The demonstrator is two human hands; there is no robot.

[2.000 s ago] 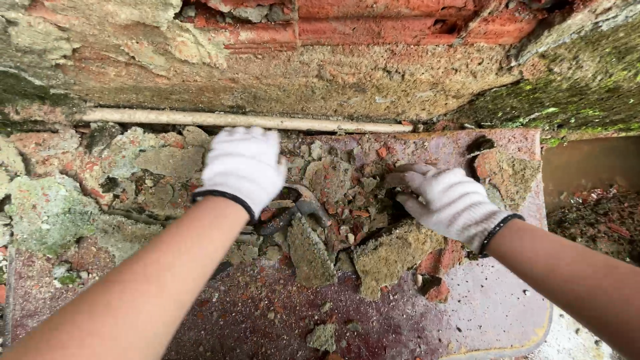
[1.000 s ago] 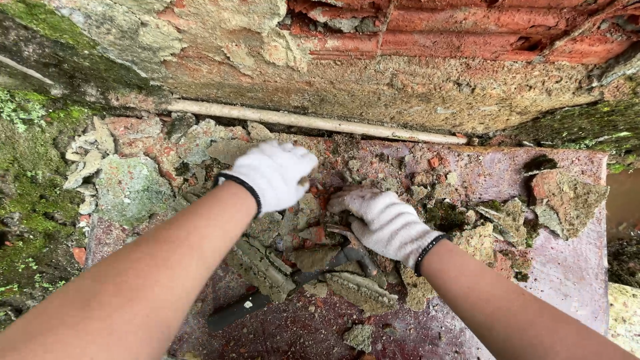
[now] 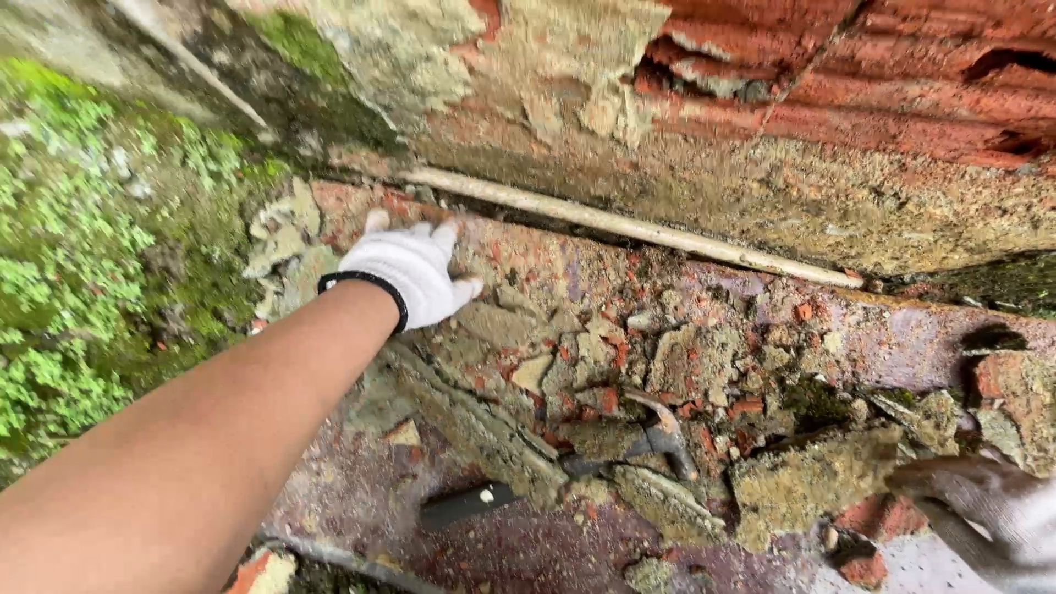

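My left hand [image 3: 412, 268], in a white knit glove with a black cuff, lies palm down with fingers spread on the rubble near the wall's foot. At the lower right edge my right hand [image 3: 973, 511], its glove soiled at the fingers, is beside a mortar slab [image 3: 813, 483]; whether it grips anything is unclear. Between the hands a claw hammer [image 3: 670, 441] lies half buried, its dark handle [image 3: 470, 505] partly covered by a long mortar piece [image 3: 474, 425]. Broken plaster and red brick chips surround it on a dark red slab [image 3: 487, 561].
A pale thin pipe [image 3: 635, 227] runs along the foot of the wall, under exposed red brick [image 3: 899, 74] and crumbling plaster. Mossy ground with small green plants [image 3: 66, 247] borders the left side. A brick chunk [image 3: 1011, 396] rests at the right.
My left hand has moved left along the wall's foot, and my right hand has moved right, away from the hammer. The view has shifted left, showing more of the moss.
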